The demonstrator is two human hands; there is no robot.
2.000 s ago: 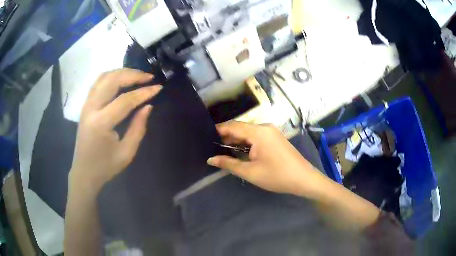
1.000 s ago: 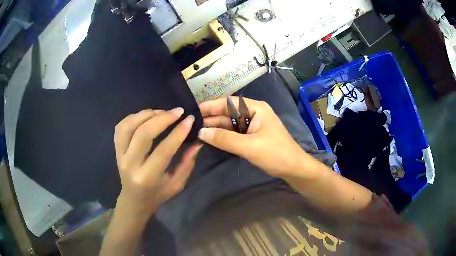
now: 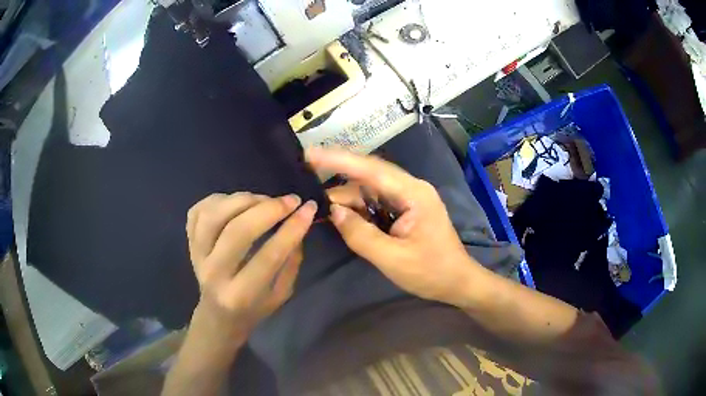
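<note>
A large black fabric panel (image 3: 178, 155) lies over the white machine table, its top end under the presser foot area (image 3: 186, 22). My left hand (image 3: 244, 251) pinches the fabric's near corner between thumb and fingers. My right hand (image 3: 402, 224) is at the same corner, thumb and fingers on the edge. Dark thread snips (image 3: 379, 210) sit inside my right hand, mostly hidden by the fingers.
The cream waste catch tray (image 3: 352, 77) with black trimmings is just beyond my right hand. A blue plastic bin (image 3: 650, 209) with black cloth and white scraps stands at right. Grey cloth (image 3: 418, 155) covers the lap. A cardboard box (image 3: 128, 371) shows at bottom left.
The view has dropped from the machine head. Both hands have come together at the fabric's near corner. The snips, clearly visible a second ago, are now mostly covered by my right fingers.
</note>
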